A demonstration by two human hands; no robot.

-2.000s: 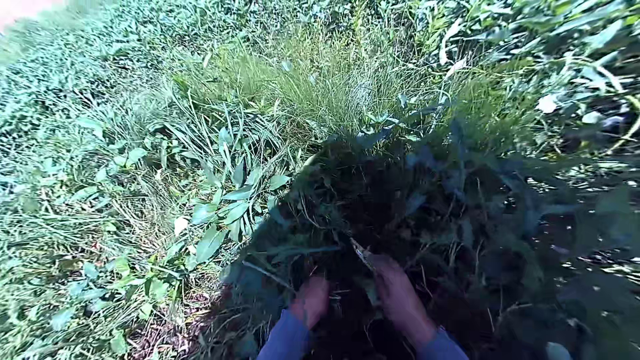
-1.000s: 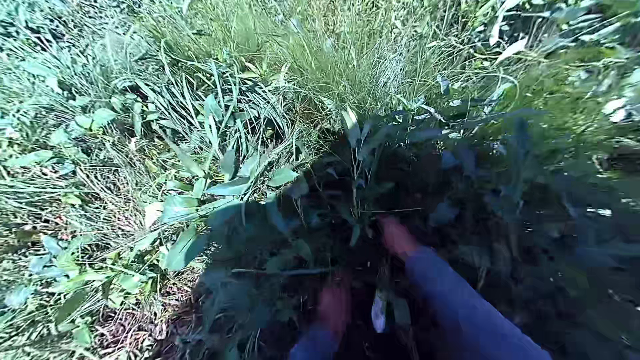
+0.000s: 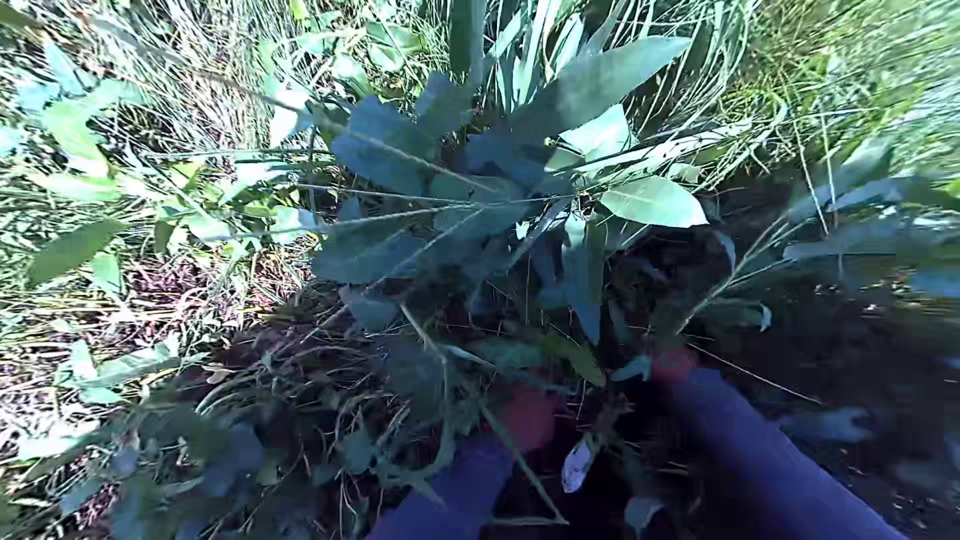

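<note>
Low in the frame, my left hand (image 3: 527,417) is a blurred shape in dark shade, partly covered by stems and leaves. My right hand (image 3: 673,363) lies to its right and farther forward, at the base of a leafy stem (image 3: 709,296); its fingers are hidden. Both arms wear blue-violet sleeves. Broad green leaves (image 3: 649,201) of a plant spread just beyond my hands. A pale leaf (image 3: 577,465) hangs between the forearms. Whether either hand grips a stem is too dark and blurred to see.
Tall grass (image 3: 847,67) stands at the upper right. Sunlit weeds and dry straw (image 3: 247,289) cover the left side. Tangled, bent stems (image 3: 442,375) lie in the shade beside my left hand. Dark shaded ground (image 3: 862,330) is at the right.
The view has moved closer to the plants and turned left. The upright leafy stem seen in front of my right hand one second ago is no longer plainly seen there.
</note>
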